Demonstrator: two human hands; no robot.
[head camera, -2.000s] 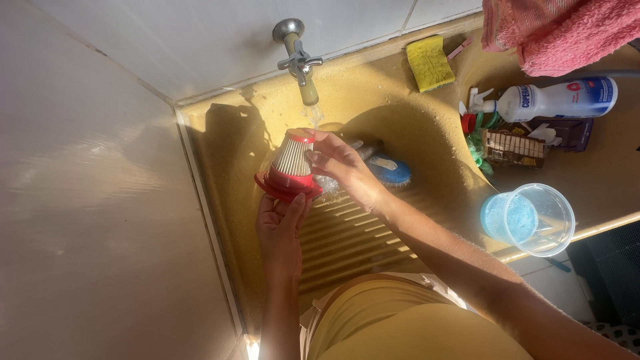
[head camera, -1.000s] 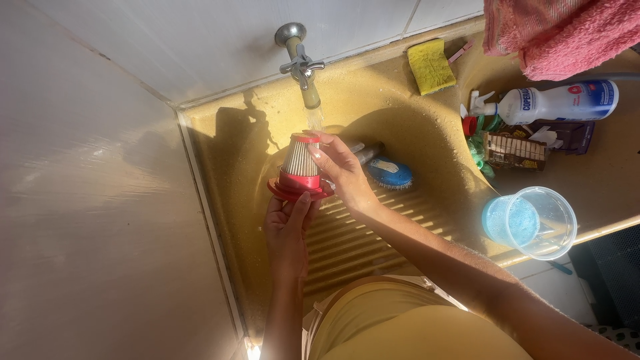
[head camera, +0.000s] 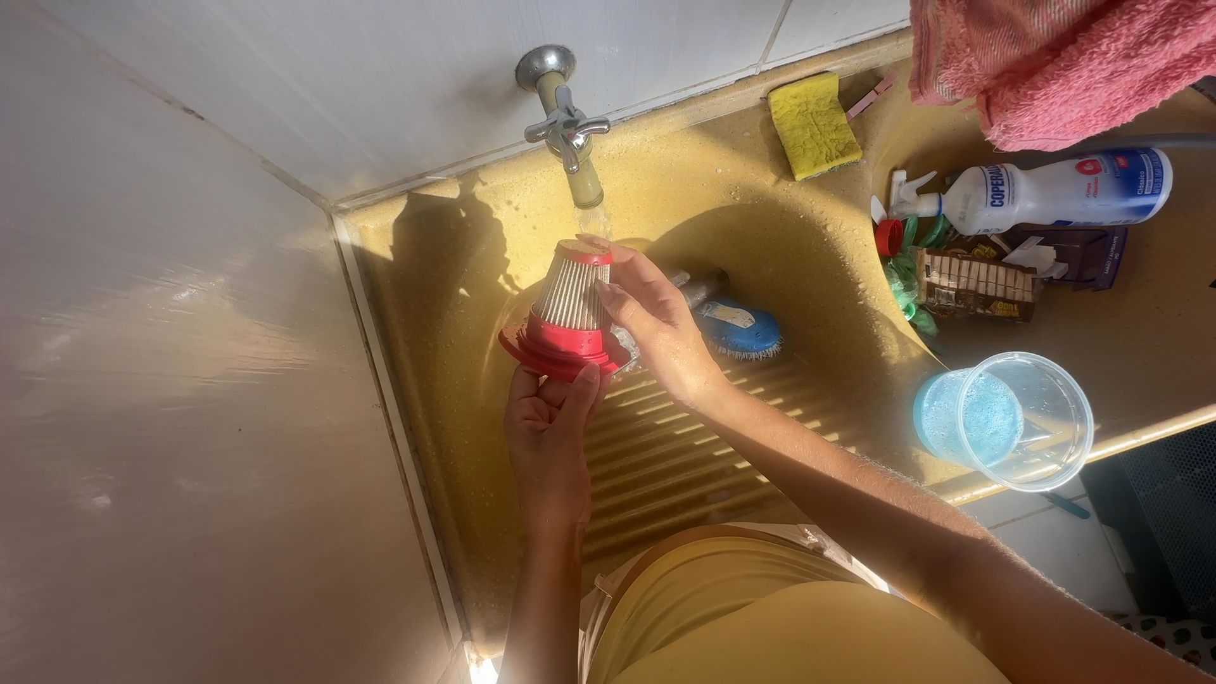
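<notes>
A cone-shaped pleated filter with red rims (head camera: 573, 299) is tilted over the yellow sink (head camera: 446, 380), just below the running tap (head camera: 567, 133). My left hand (head camera: 554, 427) grips its wide red base from below, thumb on the front edge. My right hand (head camera: 655, 318) holds the filter's right side near the narrow top, its fingers partly hidden behind it. Water falls from the spout behind the filter and my right fingers. A blue brush (head camera: 739, 330) lies in the basin just right of my right hand, beside a dark cylindrical object partly hidden by that hand.
A yellow sponge (head camera: 814, 126) rests on the sink's back ledge. At the right are a white spray bottle (head camera: 1054, 190), a brown package (head camera: 977, 285) and a clear plastic cup with blue liquid (head camera: 988, 418). A pink towel (head camera: 1092, 71) hangs above. Tiled wall (head camera: 171, 380) borders the left.
Both hands keep hold of the filter. Its tilt has become more upright than two seconds ago, and the right fingers have shifted slightly along its side.
</notes>
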